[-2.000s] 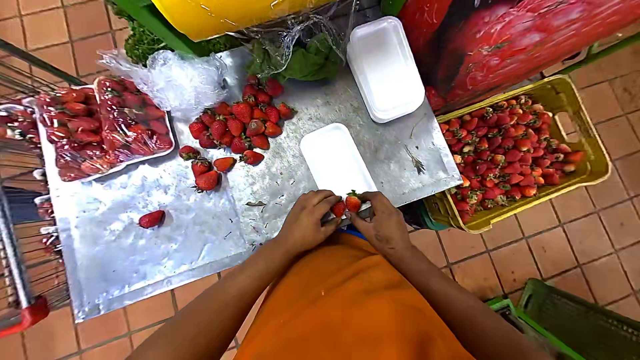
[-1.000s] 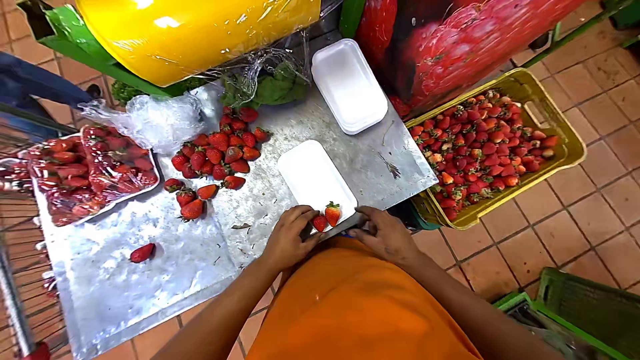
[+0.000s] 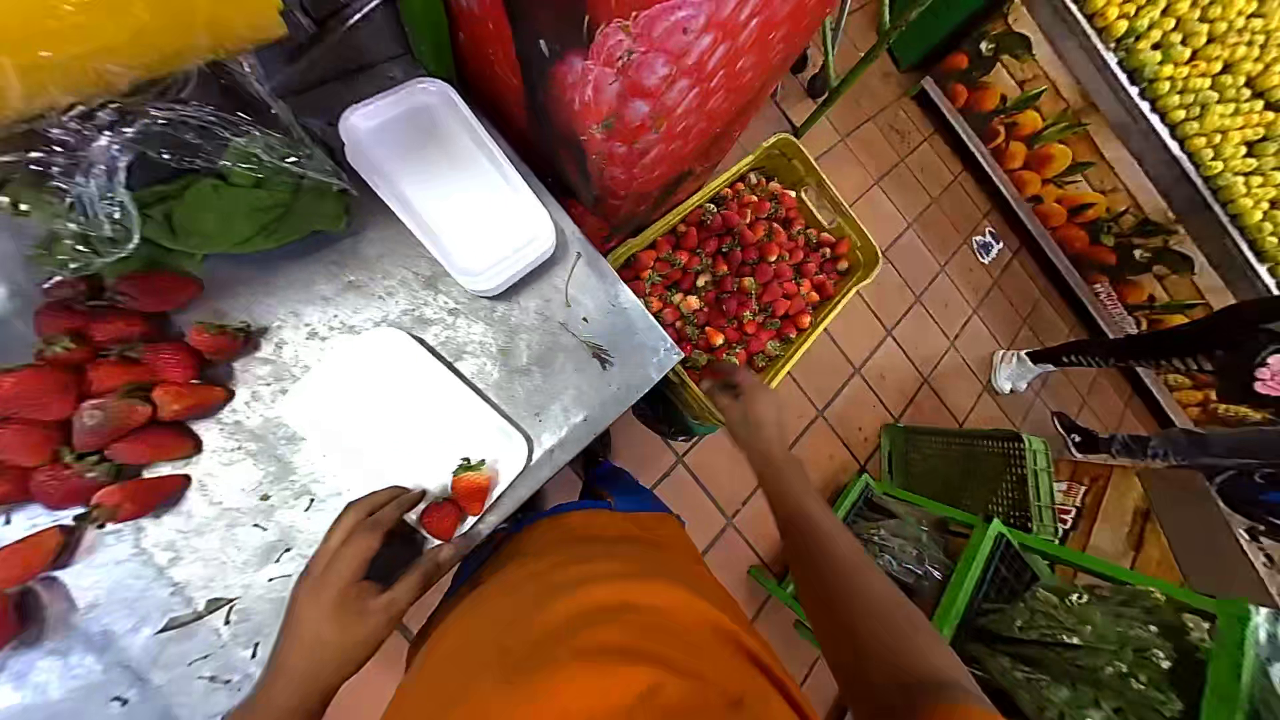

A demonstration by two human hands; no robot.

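A white foam tray [image 3: 400, 400] lies on the metal table, with two strawberries [image 3: 471, 487] at its near corner. My left hand [image 3: 365, 570] rests at that corner, thumb and fingers apart around the berries' side; whether it grips the tray's edge is unclear. My right hand [image 3: 745, 400] reaches to the near edge of a yellow crate [image 3: 868, 268] full of strawberries; its fingers are blurred, and what they hold cannot be told. A pile of strawberries [image 3: 110, 390] lies on the table at the left. A stack of white trays [image 3: 450, 185] stands at the back.
Clear plastic wrap and green leaves [image 3: 240, 210] lie at the table's back left. Green crates [image 3: 965, 480] stand on the tiled floor at the right, some with greens in them. Farther right are fruit displays [image 3: 1050, 190] and people's legs [image 3: 1120, 350].
My right hand has left the tray and moved right to the yellow crate. My left hand stays by the tray, where the two strawberries still lie. The view has swung right.
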